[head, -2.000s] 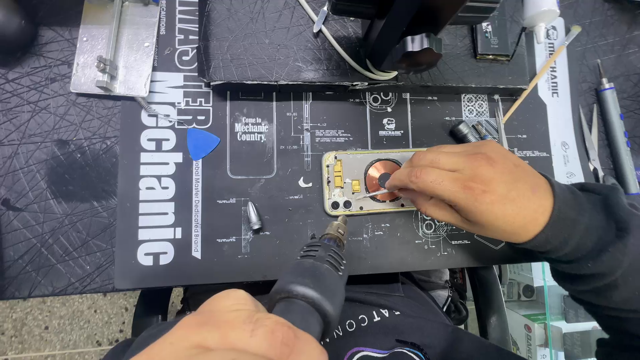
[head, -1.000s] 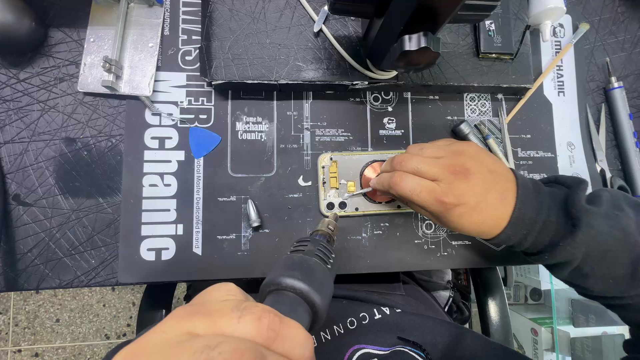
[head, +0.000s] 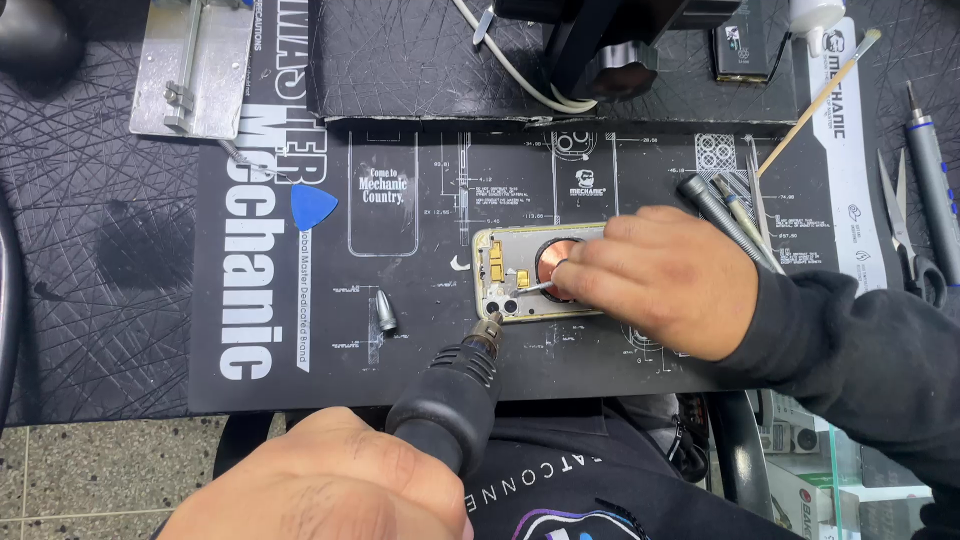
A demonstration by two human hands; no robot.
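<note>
A phone housing (head: 517, 255) with its inside exposed lies sideways on a black work mat (head: 420, 345); it shows gold-coloured pads, a copper charging coil (head: 551, 262) and two round black camera openings. My left hand (head: 337, 480) is closed around a black hot air gun (head: 446, 397), whose metal nozzle points at the housing's lower left corner beside the camera openings. Over the coil, my right hand (head: 660, 277) pinches a thin metal tool (head: 534, 288), its tip on the housing near those openings. My right fingers cover part of the coil and the housing's right end.
Left on the mat are a blue plastic pick (head: 313, 206) and a metal tip (head: 385, 310). Tweezers (head: 757, 195), a thin brush (head: 817, 105), scissors (head: 904, 225) and a screwdriver (head: 934, 187) lie right. Behind stands a black raised platform (head: 420, 82) with a stand and cable.
Both hands keep their holds on the hot air gun and the thin tool. The nozzle stays close to the housing's camera corner, with only small shifts.
</note>
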